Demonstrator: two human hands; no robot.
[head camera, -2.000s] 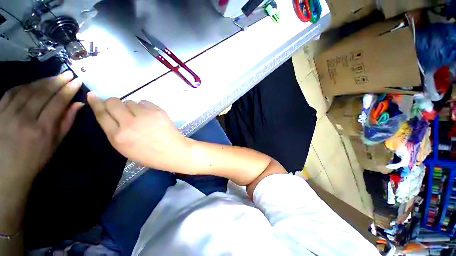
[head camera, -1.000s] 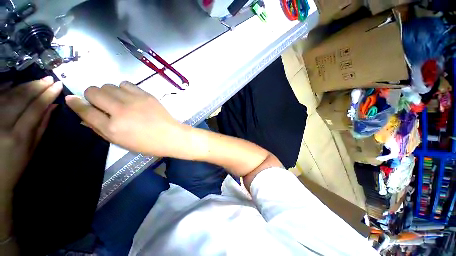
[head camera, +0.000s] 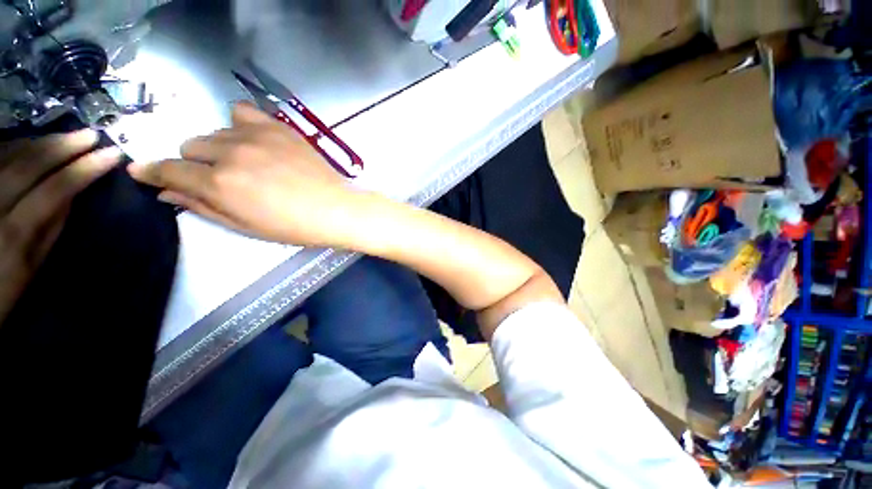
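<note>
A large black fabric piece (head camera: 91, 315) lies at the left and hangs over the table's front edge. My left hand (head camera: 48, 186) lies on it at the far left, partly cut off by the picture's edge, fingertips near the presser foot area (head camera: 100, 107). My right hand (head camera: 253, 181) has its thumb and finger pinching the fabric's edge just right of the left fingertips. Red-handled thread snips (head camera: 330, 148) lie on the white table, close behind my right hand.
The white table (head camera: 421, 143) has a ruler strip (head camera: 258, 310) along its front edge. Red and green coils (head camera: 572, 27) and a green item (head camera: 507, 36) lie at its far end. Black cloth (head camera: 526, 205) hangs beyond the edge. Cardboard boxes (head camera: 684, 129) stand right.
The black fabric has shifted left and toward the needle area. My right hand's raised fingers have moved up near the snips, which stay on the table. The view has shifted slightly.
</note>
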